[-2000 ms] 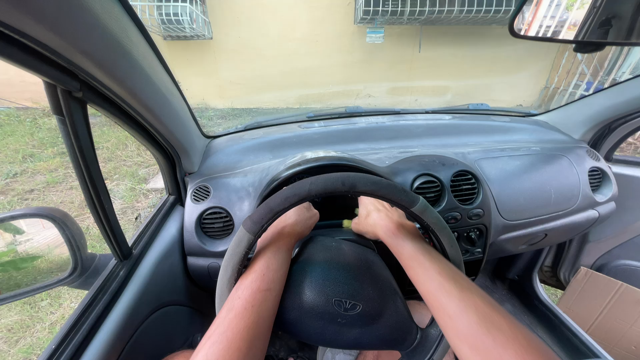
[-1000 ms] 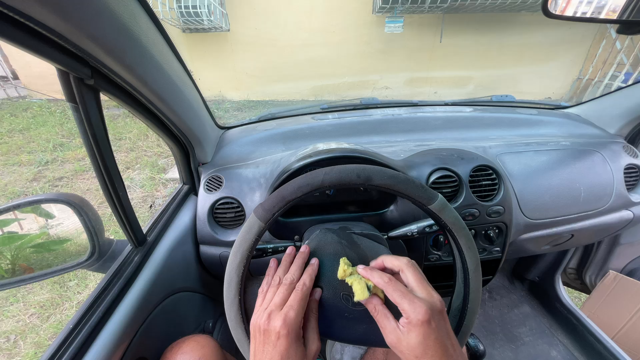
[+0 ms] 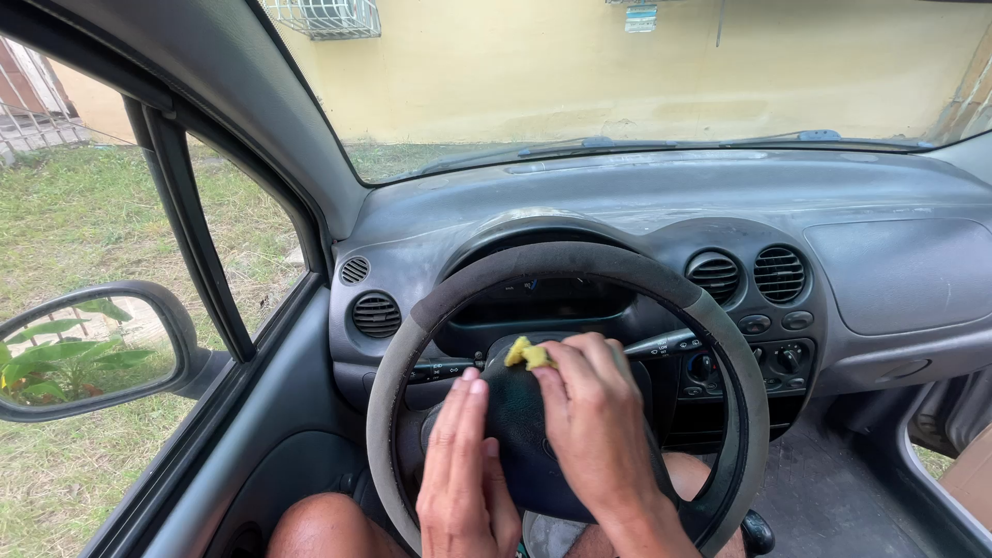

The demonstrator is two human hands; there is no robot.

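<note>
A car steering wheel (image 3: 570,260) with a grey and black cover fills the middle of the view. My right hand (image 3: 593,411) pinches a crumpled yellow cloth (image 3: 529,353) between thumb and fingers, at the upper part of the black steering wheel hub (image 3: 518,426). My left hand (image 3: 463,473) lies over the lower left of the hub, fingers extended upward, with nothing seen in it; whether its palm touches the hub cannot be told. Behind the wheel is the instrument cluster (image 3: 542,302), partly covered by the rim.
Control stalks stand left (image 3: 442,370) and right (image 3: 659,345) of the hub. The dusty dashboard (image 3: 697,186) runs below the windshield, with round air vents (image 3: 779,273) and a climate control panel (image 3: 748,368). A side mirror (image 3: 93,349) is outside at left; a gear knob (image 3: 757,533) is low at right.
Both hands have come down from the top of the wheel to the hub since the earliest frame. Over the last second the cloth in my right hand has moved up the hub.
</note>
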